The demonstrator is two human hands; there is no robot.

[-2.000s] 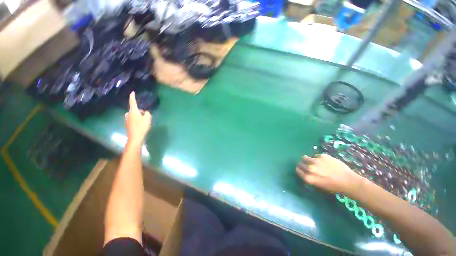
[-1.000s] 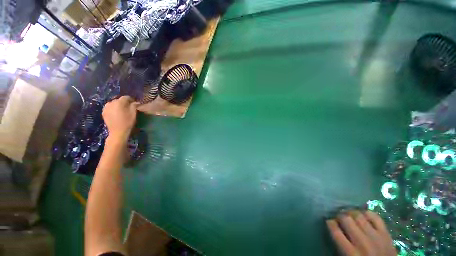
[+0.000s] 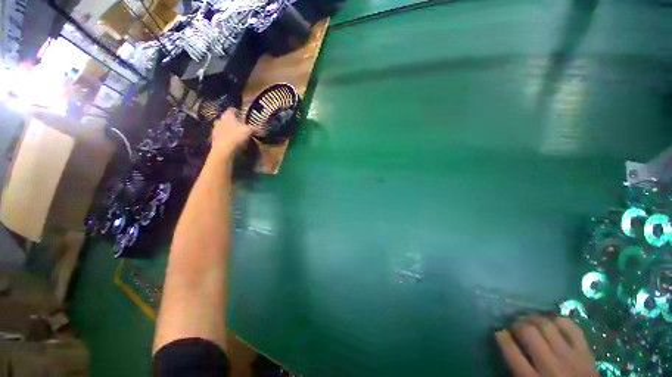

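My left hand [image 3: 231, 129] is at the lower left rim of a black slotted wheel [image 3: 274, 112], which lies tilted on a brown cardboard sheet [image 3: 303, 62]. Its fingertips are partly hidden and blurred, so a grip on the rim cannot be made out. My right hand [image 3: 547, 344] is low on the green bench, knuckles up, cut off by the bottom edge. Its fingertips and palm do not show clearly. Green and whitish rings [image 3: 594, 285] lie beside it with small bits among them.
A dark glossy pile of wheels [image 3: 140, 199] lies at the bench's left end. Whitish stacked parts [image 3: 214, 29] stand behind it. A carton [image 3: 33, 180] is at the far left. A grey bracket-like piece [image 3: 648, 171] is at the right edge. A yellow floor line [image 3: 136, 296] shows lower left.
My left hand has moved right from the dark pile to the wheel on the cardboard. The view has swung left, and the wheel at the right has left the picture.
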